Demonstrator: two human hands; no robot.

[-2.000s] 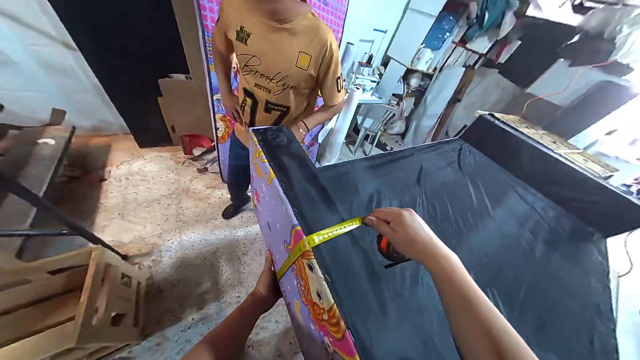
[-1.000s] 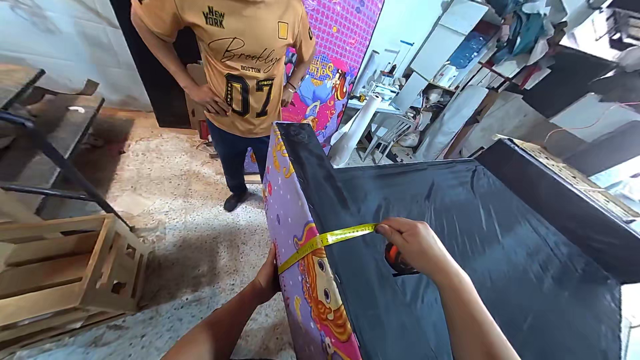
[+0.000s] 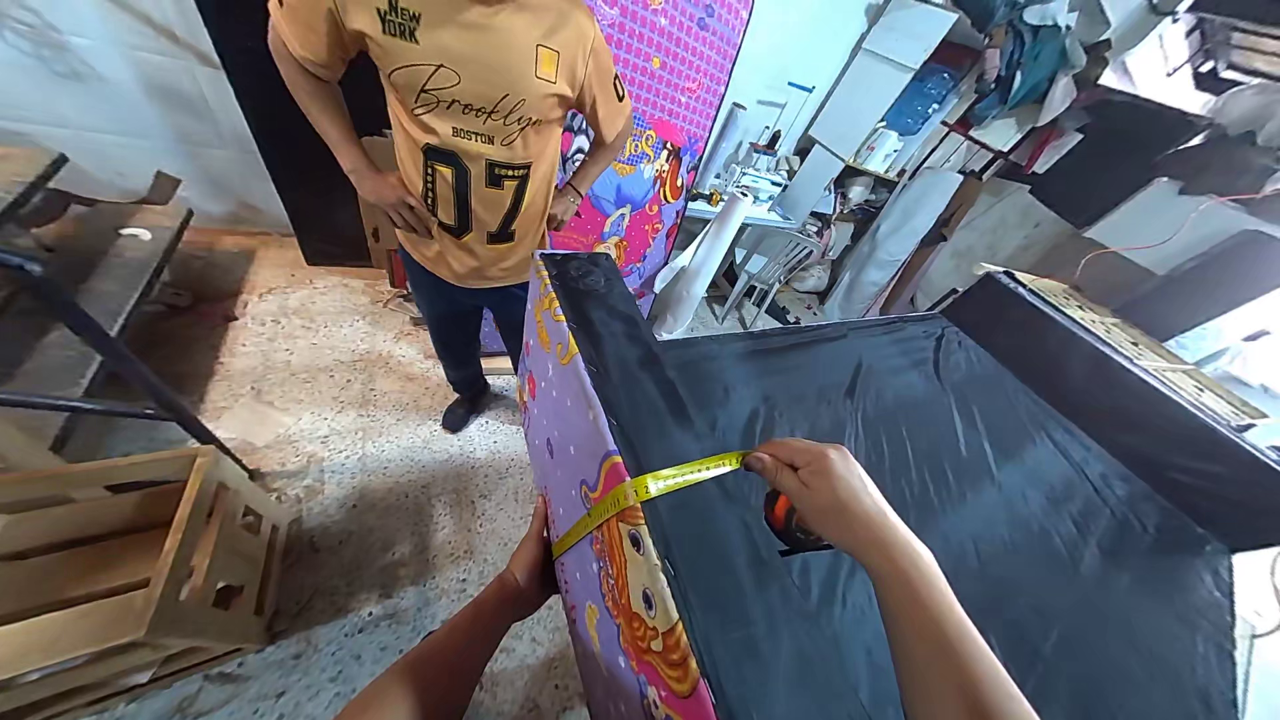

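Observation:
A yellow measuring tape blade [image 3: 655,483] runs over the edge of a large padded piece, from its black fabric underside [image 3: 850,430] down its purple, cartoon-printed side [image 3: 560,430]. My right hand [image 3: 815,490] pinches the blade on the black fabric. Beneath that hand shows the orange and black tape measure case [image 3: 785,520], partly hidden. My left hand [image 3: 532,560] lies against the outer side of the printed panel, by the lower part of the blade; its fingertips are hidden, so its hold on the tape cannot be told.
A person in a tan jersey [image 3: 470,140] stands beyond the piece's far corner. Wooden crate [image 3: 150,560] and a metal-framed bench [image 3: 100,300] are at the left. Behind are a white roll [image 3: 705,265], a plastic chair [image 3: 765,265] and a sewing machine [image 3: 755,182]. A pink printed panel [image 3: 680,90] stands upright.
The other person's hands have moved from the far end of the piece to the hips. Both my hands keep their places at the tape. The view has shifted somewhat.

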